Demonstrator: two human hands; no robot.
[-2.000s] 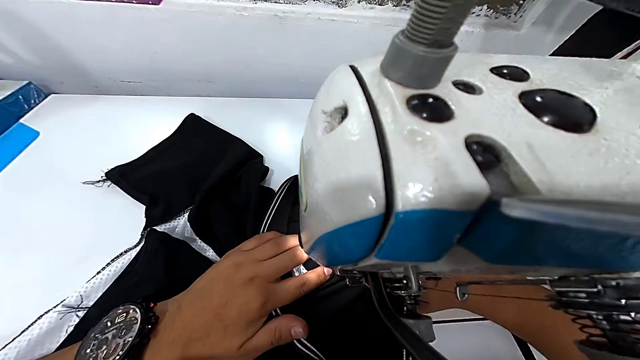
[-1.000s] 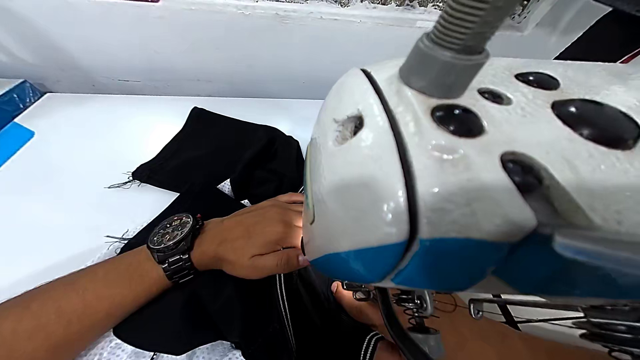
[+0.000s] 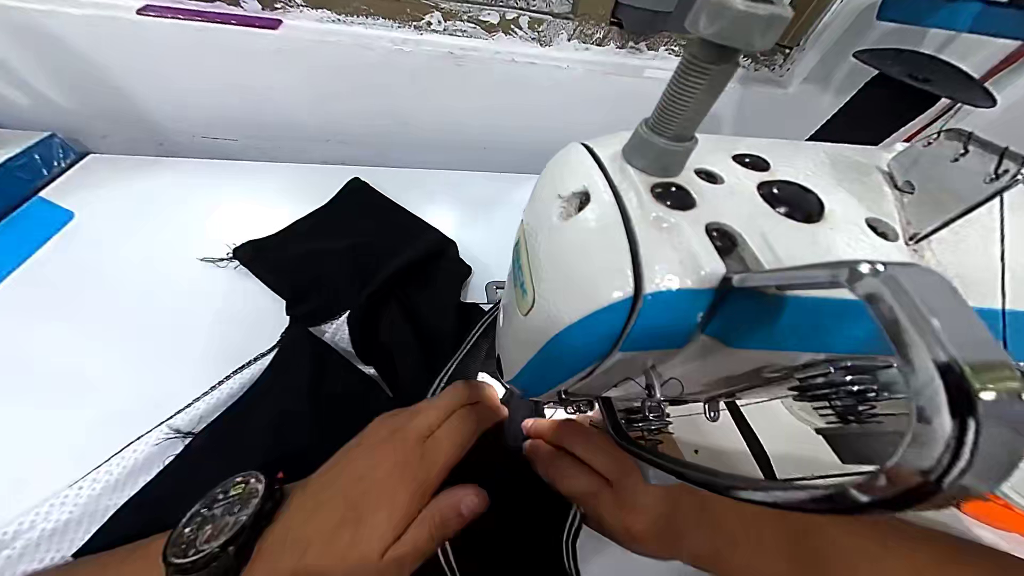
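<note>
Black fabric garment [image 3: 344,256] with white mesh panels and white striped trim lies across the bed of a white and blue industrial sewing machine [image 3: 576,264]. My left hand [image 3: 400,472], wearing a watch [image 3: 220,520] at the wrist, presses flat on the fabric left of the needle area, fingertips beside a small dark folded edge. Across that edge, my right hand [image 3: 588,472] pinches the cloth between thumb and fingers, just under the machine head. The machine head covers part of the stitching area, so the needle tip cannot be made out.
A chrome curved bar [image 3: 920,336] stands out over my right forearm. Behind the white table [image 3: 144,240] runs a white wall with a purple strip [image 3: 208,17]. Blue items [image 3: 36,232] lie at the far left. A grey ribbed tube [image 3: 680,104] rises from the machine.
My left hand, over the fabric close to the machine head a second ago, now lies lower with its thumb spread. My right hand now shows beside it at the cloth. The view has shifted.
</note>
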